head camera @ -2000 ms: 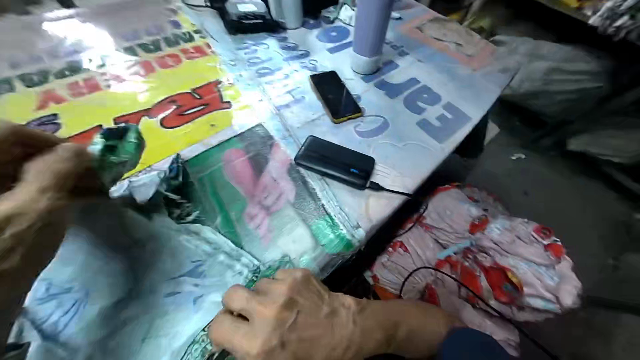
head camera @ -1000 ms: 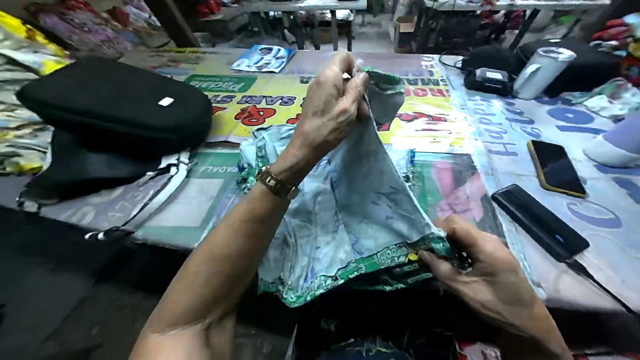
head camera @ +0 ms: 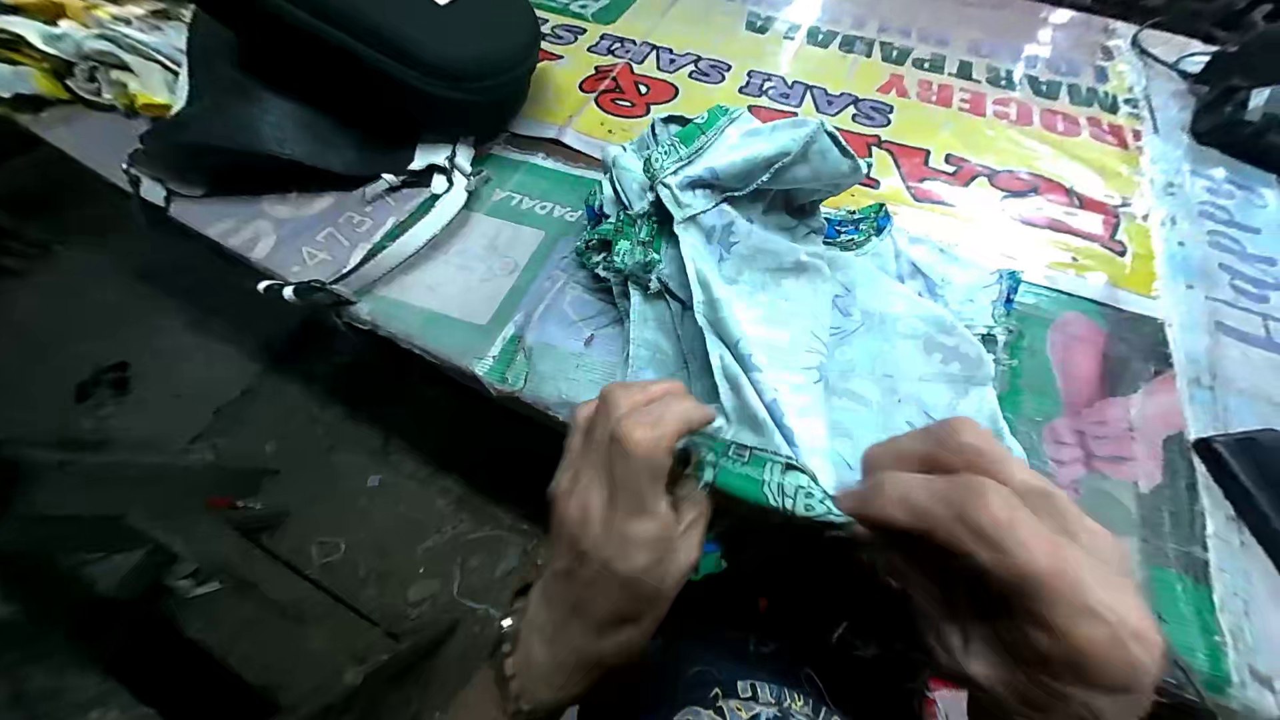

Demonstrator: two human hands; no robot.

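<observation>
A pale blue cloth garment (head camera: 780, 300) with green printed trim lies bunched over the near edge of a table, its paler side with faint print facing up. My left hand (head camera: 635, 500) pinches the garment's green printed hem (head camera: 765, 480) near the table edge. At the other end of that short stretch of hem, my right hand (head camera: 990, 540) grips it between thumb and fingers; this hand is blurred by motion. More crumpled green trim sits at the garment's left side and upper right. The fingertips of both hands are partly hidden.
Tarpaulin sheets with lettering (head camera: 660, 80) cover the table. A black case (head camera: 400, 50) rests on a dark item with a white strap (head camera: 420, 220) at upper left. Part of a black power bank (head camera: 1245, 480) shows at the right edge. Dark floor (head camera: 300, 520) lies below left.
My left hand has come down from the garment's raised upper part to the hem near the table edge. The raised cloth now lies on the table.
</observation>
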